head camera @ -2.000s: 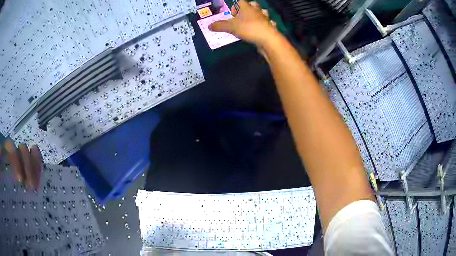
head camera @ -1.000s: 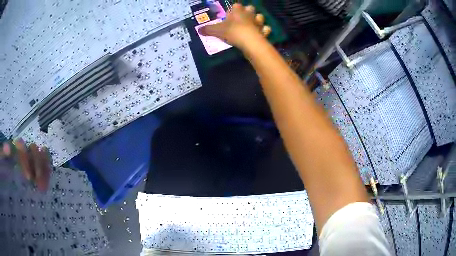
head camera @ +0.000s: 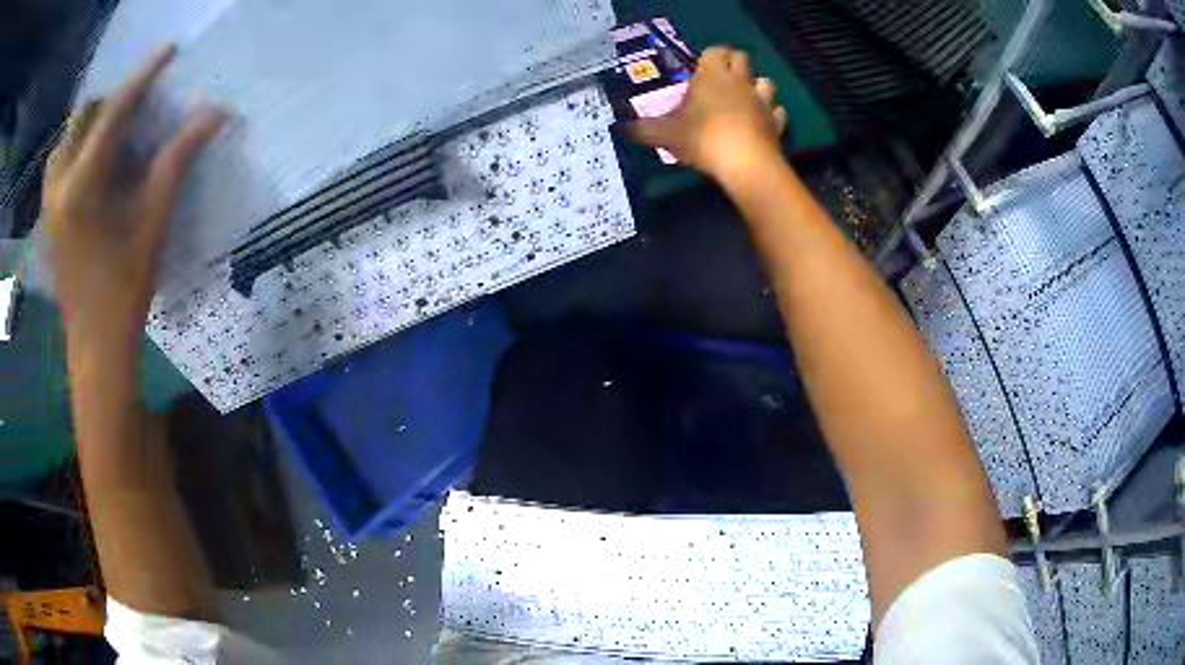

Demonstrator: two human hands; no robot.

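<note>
A large stack of white circuit boards (head camera: 520, 195) lies at the upper left, with a dark striped stepped edge. The top face looks plain and blurred. My left hand (head camera: 130, 195) is over the stack's left end, blurred, fingers spread, gripping nothing visible. My right hand (head camera: 728, 117) is at the top centre with fingers curled and thumb by the lit pink screen of a smartphone (head camera: 660, 101). A thin dark line shows by its fingers; whether it holds something is unclear. Another white board pile (head camera: 650, 578) lies at the bottom centre, against the wearer.
A grey rack (head camera: 1007, 98) with tiers of boards (head camera: 1001, 325) and pale-capped rods stands at the right. A blue bin (head camera: 390, 416) is below the stack. Pale specks dot the grey floor. An orange item (head camera: 59, 617) is at the lower left. Green bench surface shows at the top.
My left hand has moved up from the lower left to the stack, and the board beside it there is out of view. The scene has shifted right. My right hand stays by the phone.
</note>
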